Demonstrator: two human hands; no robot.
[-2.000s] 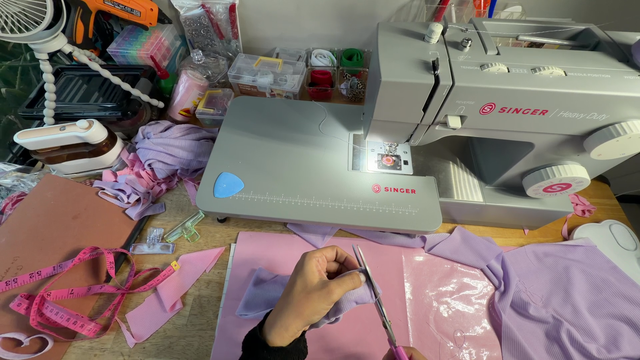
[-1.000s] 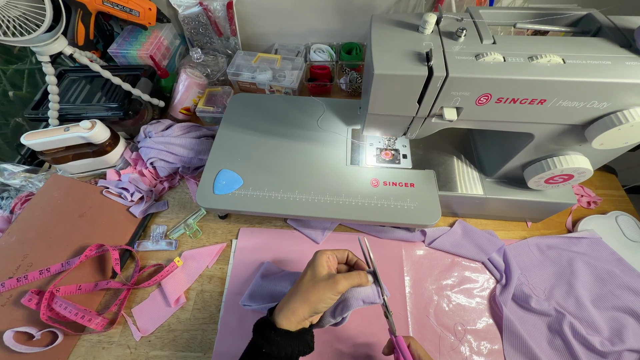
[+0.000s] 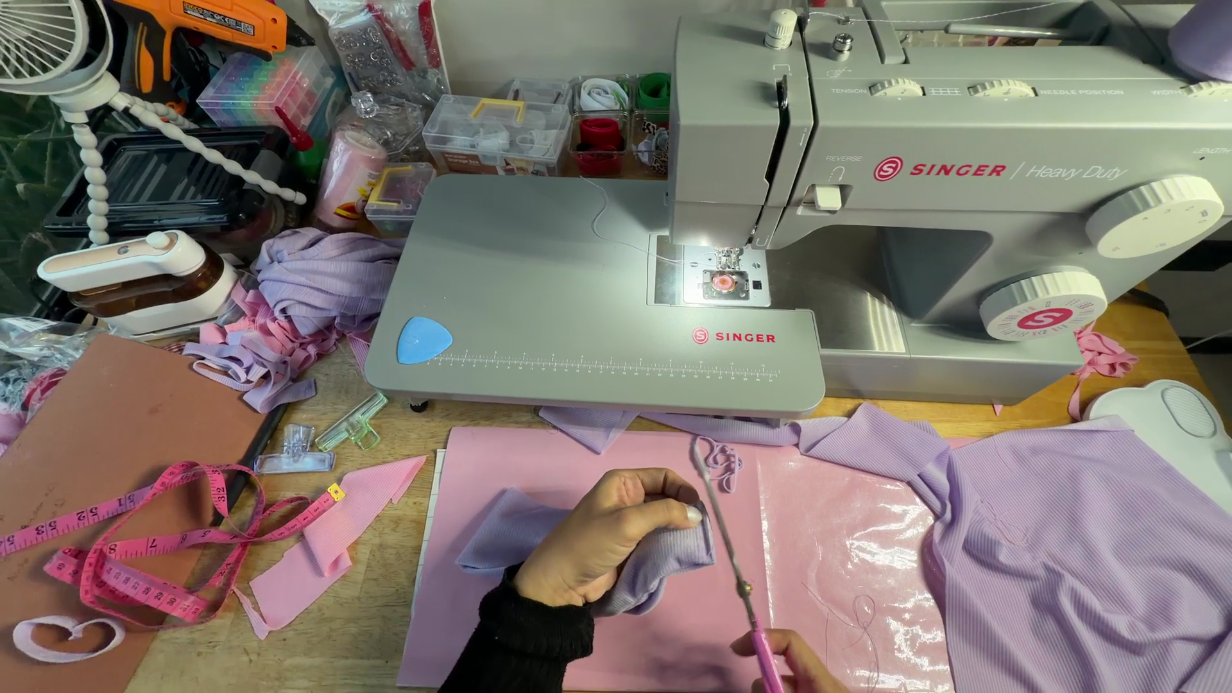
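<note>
My left hand (image 3: 616, 529) pinches a folded piece of ribbed lavender fabric (image 3: 664, 568) above a pink mat. My right hand (image 3: 794, 664), partly cut off by the bottom edge, holds pink-handled scissors (image 3: 736, 568). Their blades look closed and point up and left, just right of the fabric's edge. A thin curled lavender trimming (image 3: 720, 464) lies on the pink mat (image 3: 510, 626) beside the blade tips. At the right, a larger lavender ribbed garment piece (image 3: 1068, 539) is spread out, partly over a glossy clear sheet (image 3: 857, 539).
A Singer sewing machine (image 3: 924, 135) with a grey extension table (image 3: 539, 289) stands behind the mat. To the left lie a pink tape measure (image 3: 115, 549), pink fabric scraps (image 3: 327, 549), clear clips (image 3: 295, 452), a mini iron (image 3: 144, 279) and bunched fabric (image 3: 327, 274).
The scissors' blades have closed, and a thin curled lavender trimming now lies by their tips. My left hand still holds the folded fabric at nearly the same place.
</note>
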